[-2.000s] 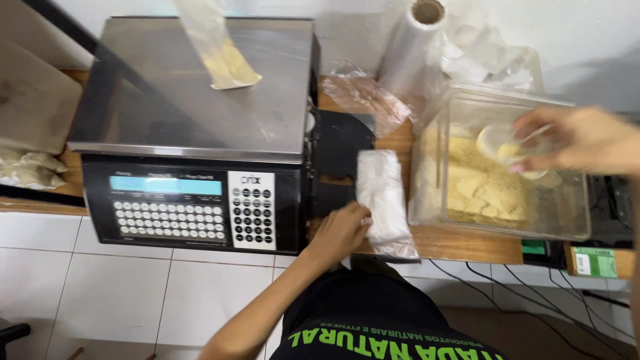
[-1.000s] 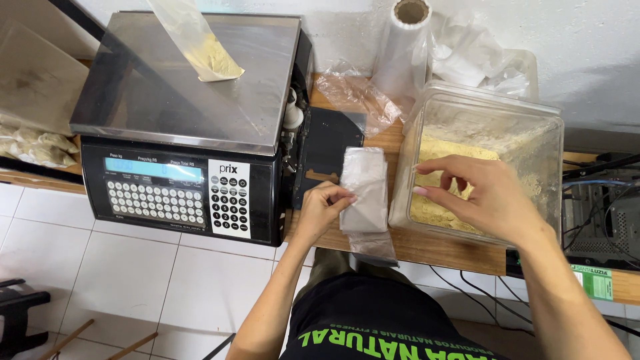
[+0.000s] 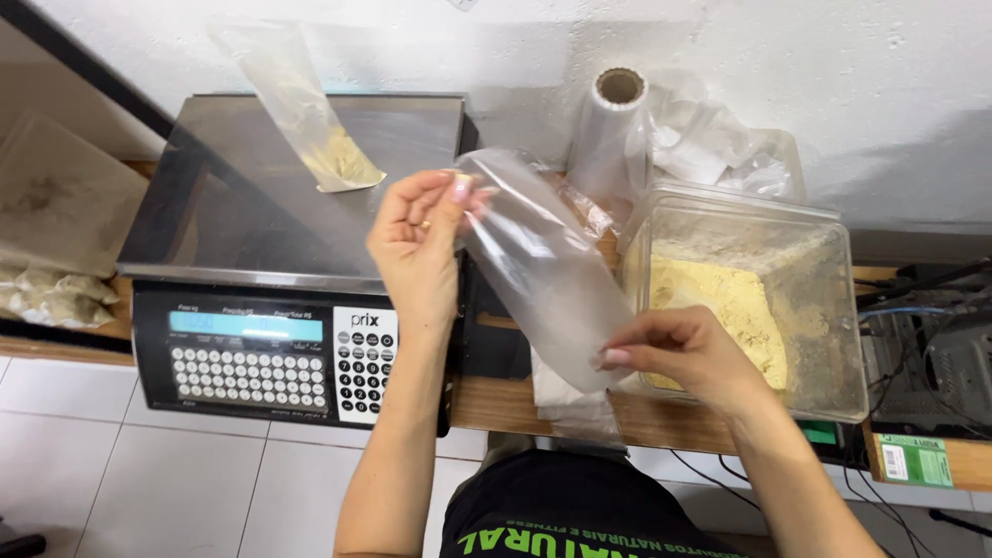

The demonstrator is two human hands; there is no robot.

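Observation:
A clear plastic bag [image 3: 542,271] is stretched at a slant between my hands. My left hand [image 3: 426,232] pinches its upper end over the right edge of the scale's plate, and my right hand [image 3: 682,349] pinches its lower end in front of the clear bin [image 3: 856,325]. Pale yellow powder [image 3: 721,310] lies in that bin. On the steel plate of the Prix scale [image 3: 232,225] a tall clear bag [image 3: 333,159] stands tilted, with some yellow powder at its bottom. A stack of flat bags [image 3: 570,407] lies at the bench edge, partly hidden by the held bag.
A roll of plastic film [image 3: 608,124] stands upright behind, beside a container holding crumpled plastic [image 3: 705,147]. Filled small bags [image 3: 54,298] lie at the far left. Electronic equipment with cables [image 3: 930,349] sits to the right. The wooden bench's front edge [image 3: 496,411] is near my body.
My left hand has risen from the stack of flat bags, and a clear bag is now held between both hands. My right hand, which held a whitish round thing over the bin earlier, now pinches the bag.

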